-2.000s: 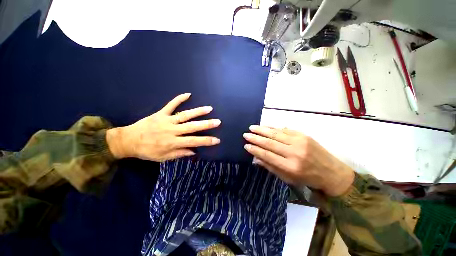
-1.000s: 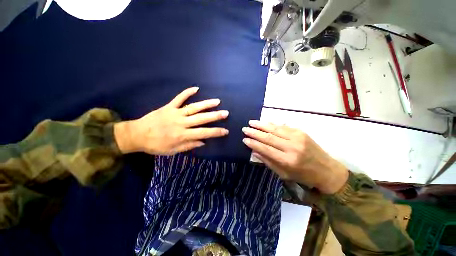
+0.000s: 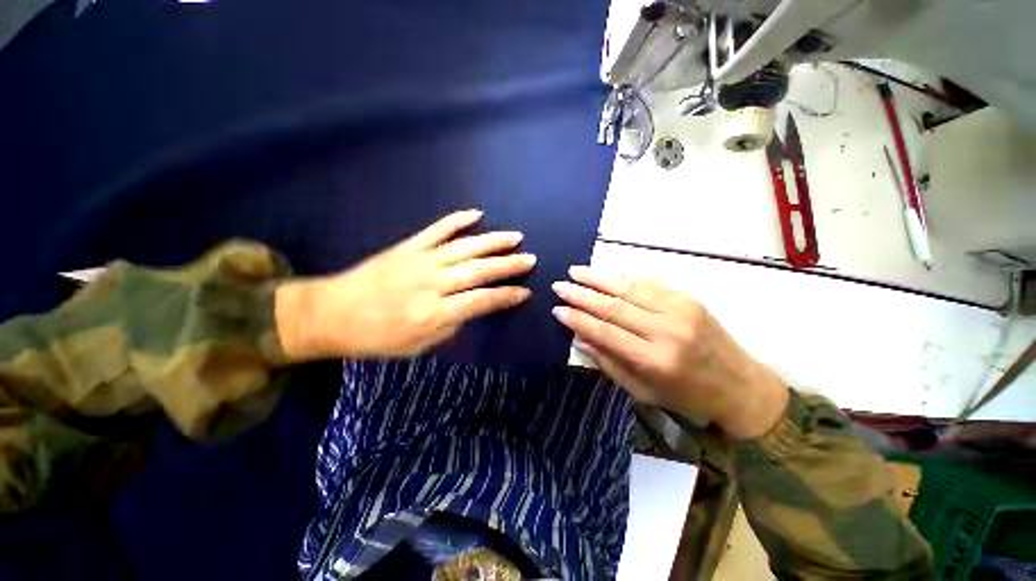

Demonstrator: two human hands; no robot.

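Note:
A dark navy fabric panel (image 3: 341,148) covers the left and middle of the table. Its straight right edge runs beneath the presser foot (image 3: 610,117) of the white sewing machine (image 3: 670,51). My left hand (image 3: 415,293) lies flat on the panel with its fingers slightly spread, pointing right. My right hand (image 3: 670,343) lies at the panel's right edge near the table's front, fingertips on the cloth and the palm over the white table. Both hands press from above; neither grasps anything.
Red-handled thread snips (image 3: 795,204) lie right of the needle, with a silver disc (image 3: 668,153) and a white cylindrical part (image 3: 748,128) nearby. A red stick (image 3: 900,148) and a white one (image 3: 913,227) lie farther right. A green crate (image 3: 966,511) stands low at the right.
The panel has moved away from me past the presser foot, and its curved cut-out has nearly left the top of view. My left hand has shifted slightly right. My right hand has stayed nearly in place.

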